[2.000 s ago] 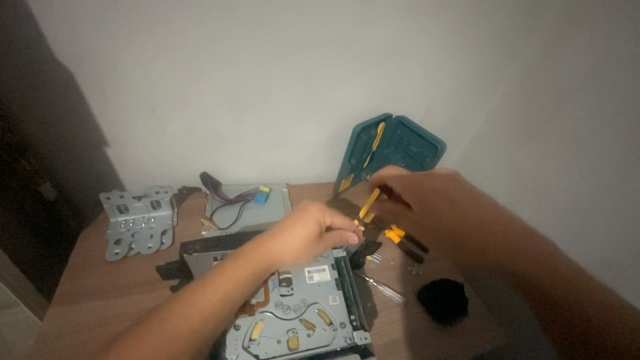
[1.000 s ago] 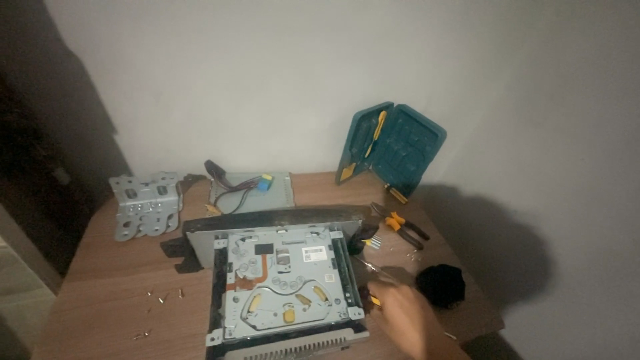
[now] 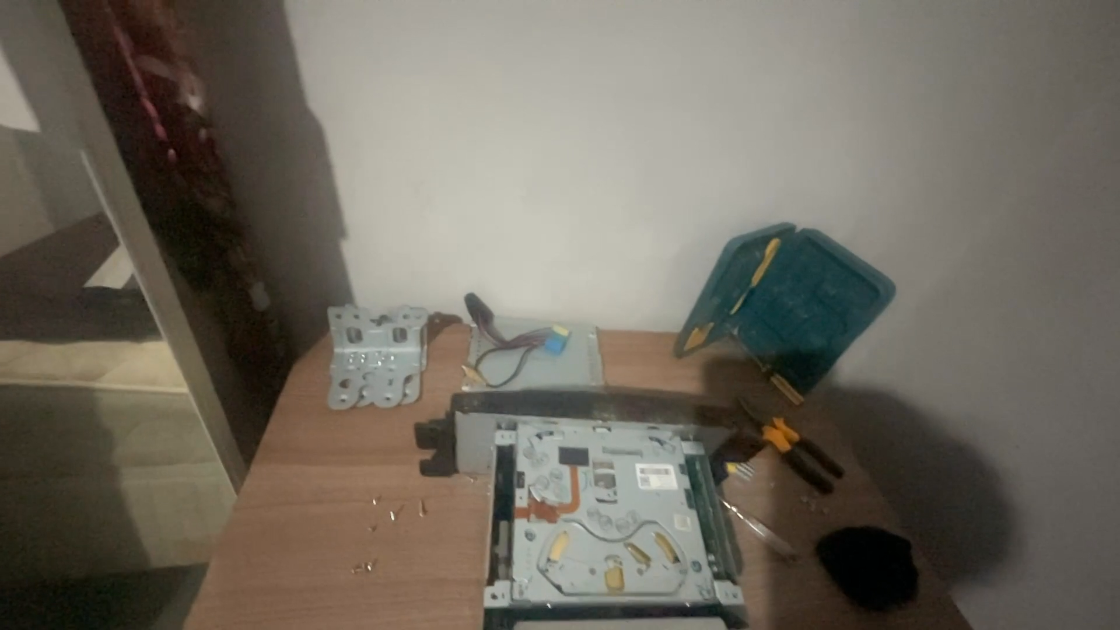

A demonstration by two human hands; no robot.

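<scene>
Neither my left hand nor my right hand shows in the view now. A partly opened disc-player unit (image 3: 604,525) with a bare metal disc mechanism lies at the front middle of the table; its lower end is cut off by the frame. A thin screwdriver with a clear handle (image 3: 763,528) rests at its right side. Pliers with orange and black handles (image 3: 801,453) lie to the upper right. A screwdriver with a yellow handle (image 3: 784,388) lies by the open teal tool case (image 3: 809,302), which stands on edge and holds a yellow-handled tool (image 3: 758,273).
A perforated metal bracket (image 3: 378,359) stands at the back left. Beside it, a wiring harness (image 3: 516,343) lies on a flat metal plate (image 3: 577,372). Small screws (image 3: 394,514) are scattered on the left; a black fabric-like bundle (image 3: 869,567) sits near the right edge. The wall rises behind.
Both hands were over the unit's right side two seconds ago; one was still there a second ago, and both have left the view. The view has shifted left.
</scene>
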